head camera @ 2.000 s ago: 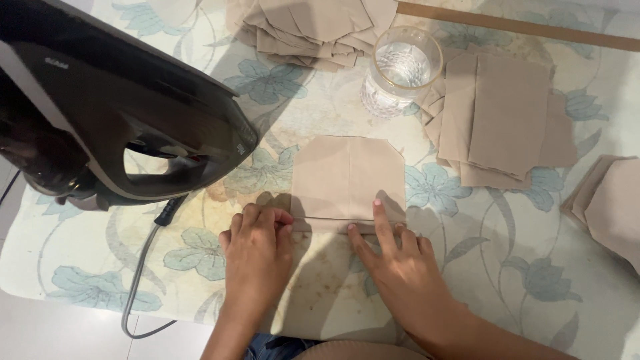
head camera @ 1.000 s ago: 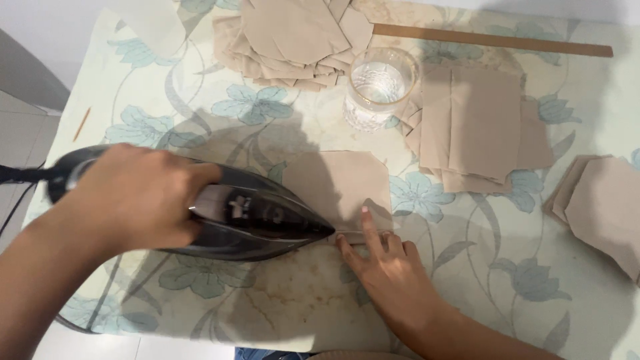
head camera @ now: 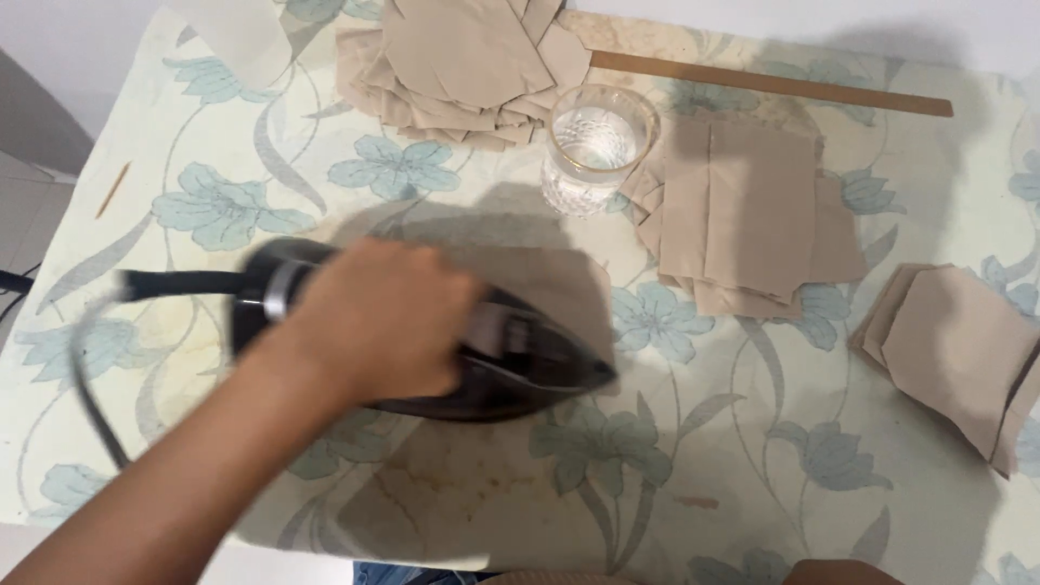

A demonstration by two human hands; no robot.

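My left hand is closed around the handle of a black electric iron, whose tip points right. Beneath the iron lies a beige fabric piece; its upper and right parts show, and the iron hides its lower left. My right hand is out of view; only a bit of skin of that arm shows at the bottom edge. Above the piece stands a cut-glass tumbler with a gold rim and clear liquid in it.
Beige fabric pieces lie in a pile at the top, a stack right of the glass and another stack at the right. A flat wooden strip lies behind. The iron's cord curves at left over the floral cloth.
My left hand has left the fabric and taken hold of the iron, bringing it down over the piece from the upper left. My right hand has moved off the fabric and out of view.
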